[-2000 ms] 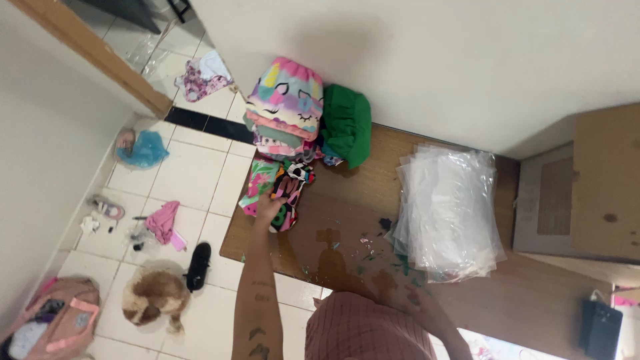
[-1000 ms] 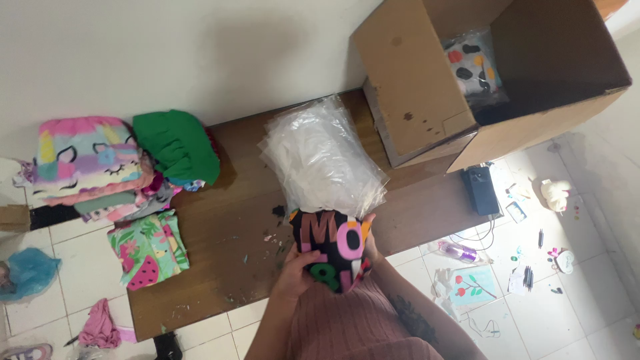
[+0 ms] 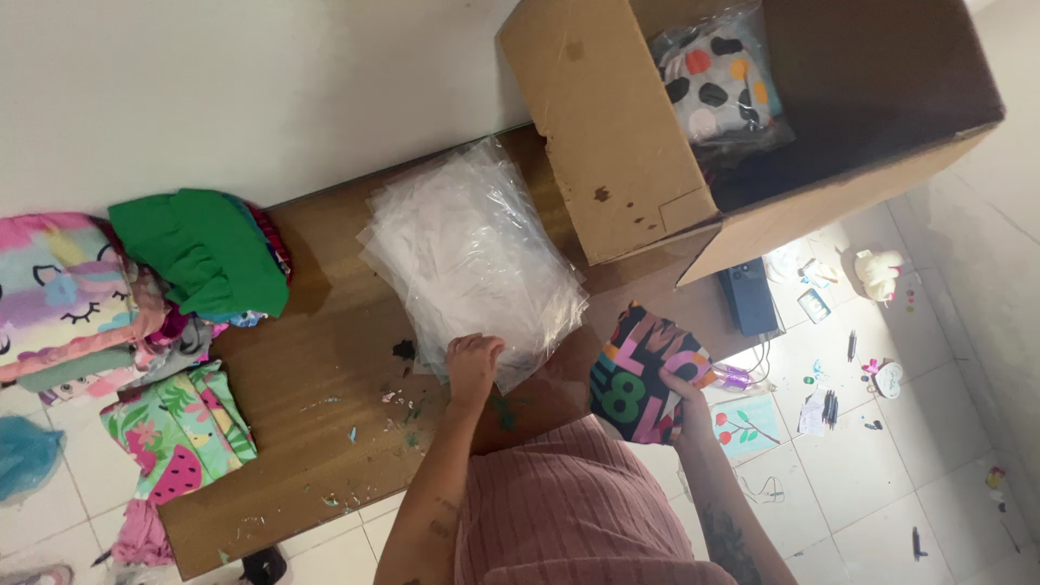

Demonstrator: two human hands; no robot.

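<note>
My right hand (image 3: 686, 406) holds a folded black cloth with colourful letters (image 3: 642, 378), off to the right of a stack of clear plastic bags (image 3: 479, 252). At the lower edge of that stack, my left hand (image 3: 474, 361) touches the bags, its fingers bent; whether it pinches one cannot be made out. The bags lie on a brown wooden table (image 3: 309, 406). At the table's left end are a folded watermelon-print cloth (image 3: 179, 439), a green ruffled cloth (image 3: 203, 252) and a pile topped by a unicorn-print cloth (image 3: 65, 284).
An open cardboard box (image 3: 617, 154) stands at the upper right, with a bagged spotted cloth (image 3: 715, 89) inside. A dark blue box-shaped object (image 3: 747, 296) sits beside it. Pens, a painted sheet (image 3: 745, 425) and a plush toy (image 3: 879, 274) lie on the tiled floor. A wall runs behind the table.
The lettered cloth was between both hands a second ago; now only my right hand has it, farther right, and my left hand has gone to the bags. The view has swung right since the earliest frame.
</note>
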